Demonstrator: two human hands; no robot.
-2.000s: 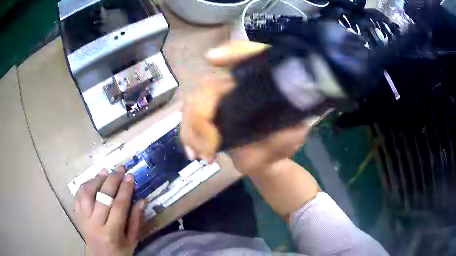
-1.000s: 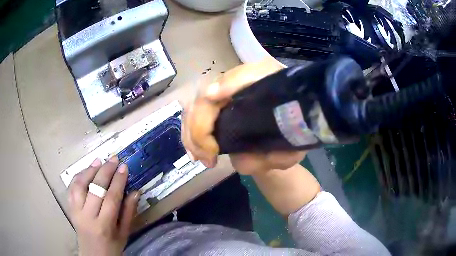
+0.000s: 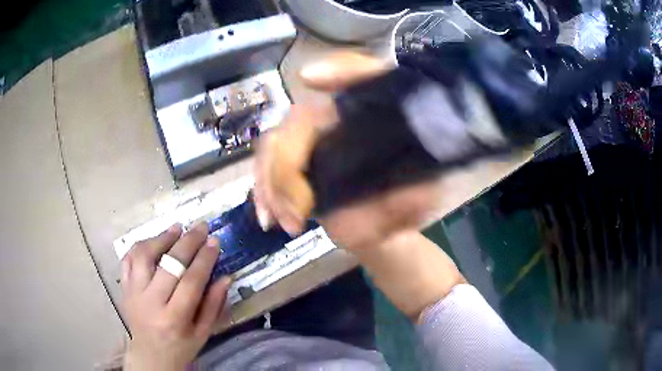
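A glossy black plastic housing (image 3: pixel 243 235) with a bluish shine lies in a white rectangular fixture (image 3: pixel 308 250) on the bench. My left hand (image 3: pixel 174 290), with a white ring on one finger, rests its fingertips on the left end of the housing and fixture. My right hand (image 3: pixel 319 167) grips a thick black power screwdriver (image 3: pixel 385 138) with a silvery label, over the right end of the housing. The driver and hand are blurred. The driver's tip is hidden behind my right hand.
A grey metal screw feeder (image 3: pixel 221 54) with a brass-coloured pickup block stands behind the fixture. White tubs (image 3: pixel 348 20) are at the back, one with dark parts. Round black assemblies (image 3: pixel 541 69) and a hanging white strip (image 3: pixel 581 147) are at the right. Green floor shows beyond the bench edge.
The feeder, fixture and my left hand sit further right in the picture, as the view has shifted. The driver has blurred and its rear end has tilted up. My left hand stays on the housing.
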